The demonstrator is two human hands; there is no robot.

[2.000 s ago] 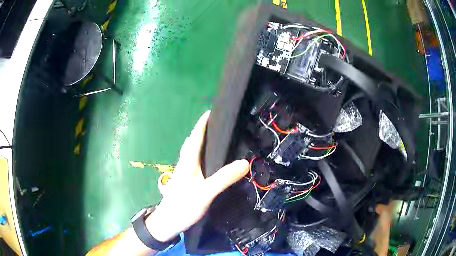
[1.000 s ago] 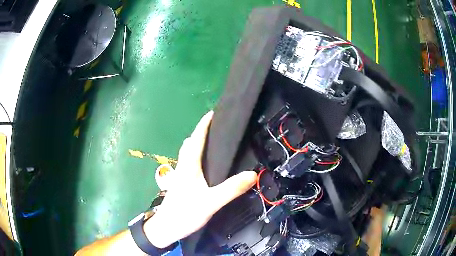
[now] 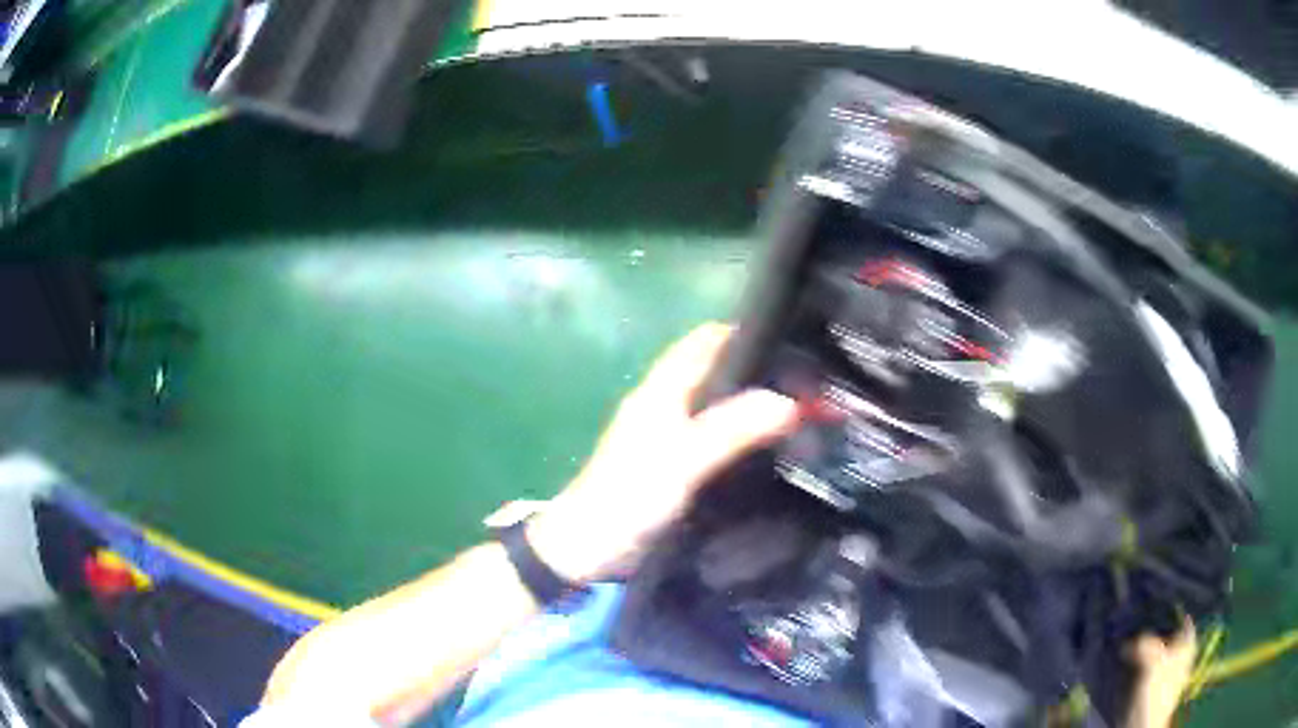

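A black foam tray is held in front of my body, tilted, and blurred by motion. Several electronic units with red and white lead wires lie in it along the left side. Black cables and silvery bagged parts lie towards its right side. My left hand grips the tray's left wall, with the thumb over the inside and the fingers outside. My right hand is small and partly hidden at the tray's lower right edge; its fingers are not clear.
Green floor shows on the left. A white bench edge curves across the top. Another dark tray sits at the upper left on a green surface. A dark object with a blue and yellow edge stands at the lower left.
The view has swung round: the round stool and yellow floor lines are gone, and a white bench and another dark tray now show. The held tray appears slightly further right, still in my hands.
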